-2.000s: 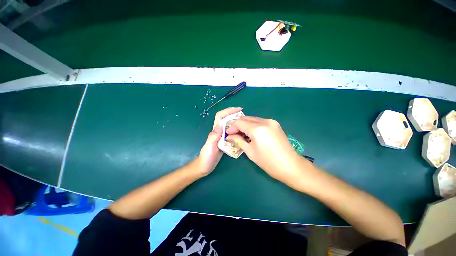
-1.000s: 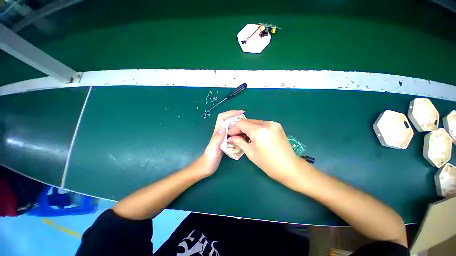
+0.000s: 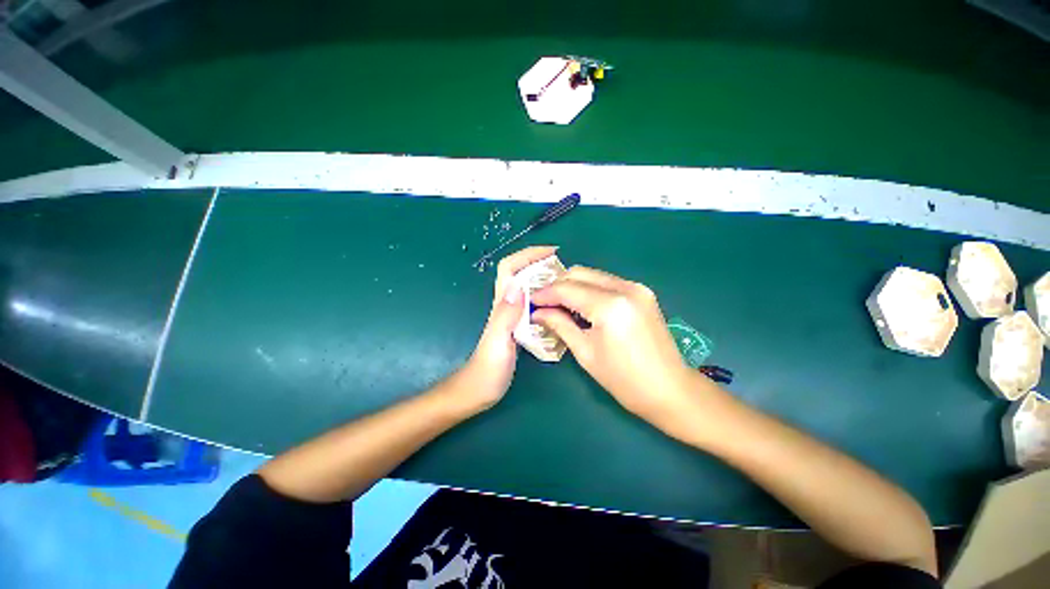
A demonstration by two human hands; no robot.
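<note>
A white hexagonal housing (image 3: 541,335) is held above the green bench, its hollow side towards my right hand. My left hand (image 3: 502,330) grips it from the left, fingers around its far edge. My right hand (image 3: 616,328) has its thumb and fingertips inside the housing, pinching a small dark-blue or black piece, likely a connector, mostly hidden by the fingers. A green circuit board (image 3: 691,342) lies on the bench just beyond my right wrist, with a black connector (image 3: 716,374) beside it, partly hidden by my forearm.
A screwdriver (image 3: 541,223) lies beyond my hands, small screws (image 3: 496,224) near its tip. Several housings (image 3: 912,311) lie at the right, above a cardboard box (image 3: 1013,529). Behind the white rail (image 3: 380,171), a part-assembled unit (image 3: 555,92) sits on the green conveyor.
The part-assembled unit on the conveyor has moved left. My hands stay at the housing, with only slight finger movement. The view has shifted slightly.
</note>
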